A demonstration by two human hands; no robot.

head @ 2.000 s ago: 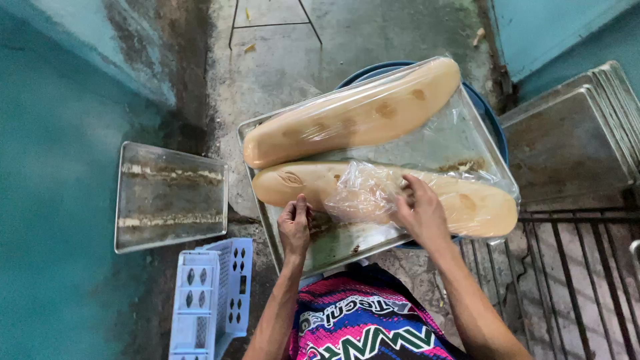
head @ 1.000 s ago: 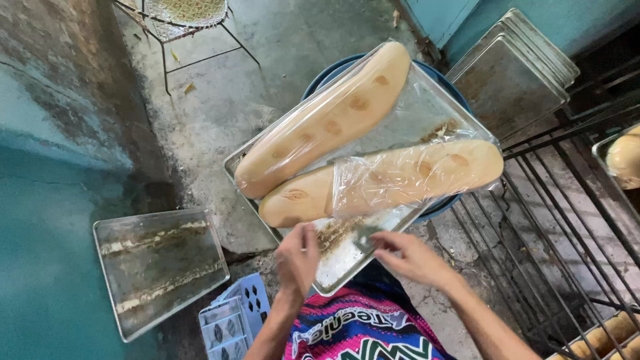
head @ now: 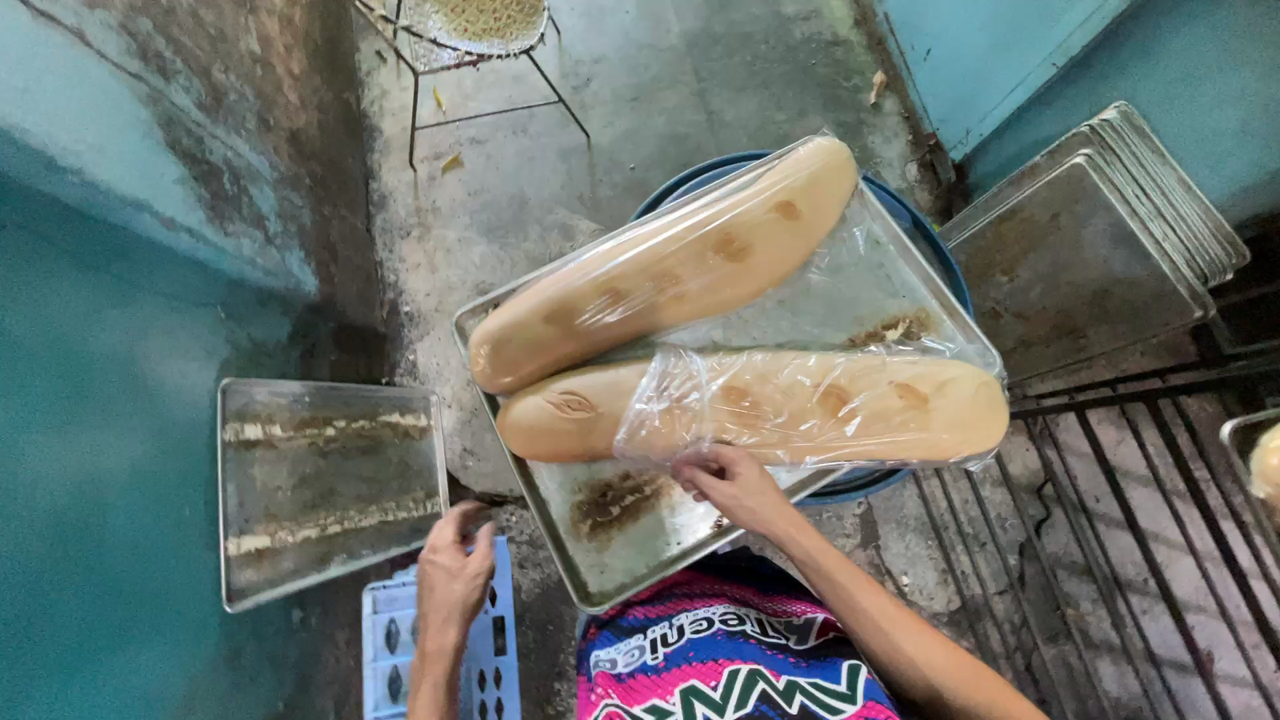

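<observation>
Two long bread loaves lie on a metal baking tray that rests on a blue round tub. The far loaf is covered by clear plastic. Over the right part of the near loaf sits a clear plastic bag; the loaf's scored left end is bare. My right hand pinches the bag's edge at the near side of that loaf. Away to the left of the tray, my left hand holds nothing, its fingers loosely curled and apart, above a light-blue plastic crate.
Another baking tray leans by the left wall. Several stacked trays stand at the right, beside a black metal rack. A tray edge with bread shows at far right. A wire-legged chair stands on the floor ahead.
My left hand has moved left, away from the near loaf and off the tray. My right hand, lifted from the bag one second ago, is back at its edge. The view has shifted.
</observation>
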